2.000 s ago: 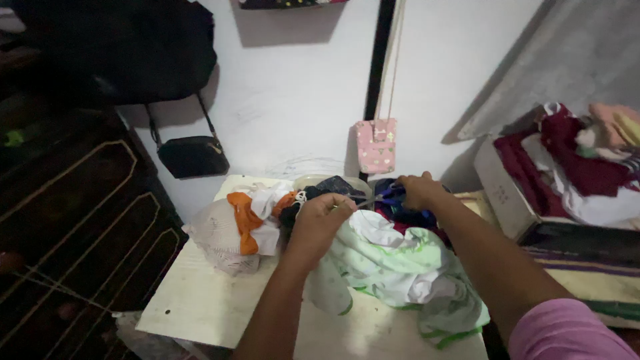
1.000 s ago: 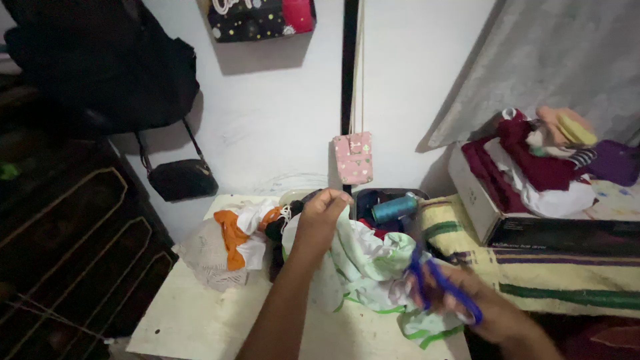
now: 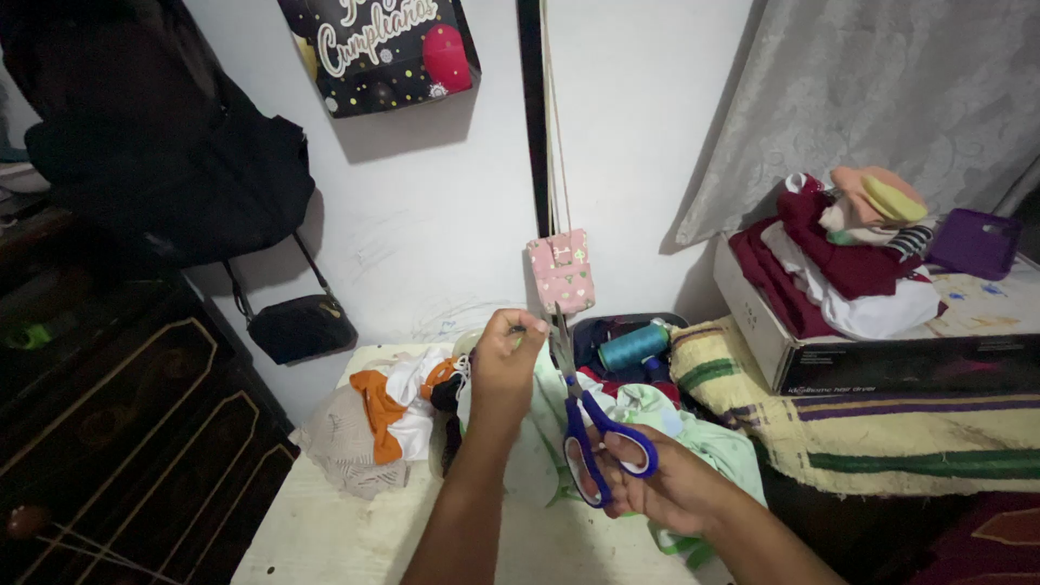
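My right hand (image 3: 650, 479) holds a pair of blue-handled scissors (image 3: 587, 422), blades pointing up and slightly parted. My left hand (image 3: 505, 366) is raised just left of the blade tips, thumb and forefinger pinched together; whatever is between them is too small to tell. Behind and below both hands lies a light green and white cloth (image 3: 691, 435), partly hidden by them. A teal thread spool (image 3: 634, 348) rests on dark items in a container beyond the scissors. To the left are an orange and white cloth (image 3: 382, 414) and a beige mesh fabric (image 3: 345, 443).
The pale wooden tabletop (image 3: 317, 528) meets the wall. A pink patterned pouch (image 3: 562, 272) hangs behind the hands, a small black bag (image 3: 302, 329) to the left. At right, a box (image 3: 894, 366) bearing folded clothes (image 3: 845, 252) stands on a striped woven blanket (image 3: 894, 439).
The scissors, earlier lower right over the green cloth, have come up beside my left hand with the blades upward. The view has shifted somewhat.
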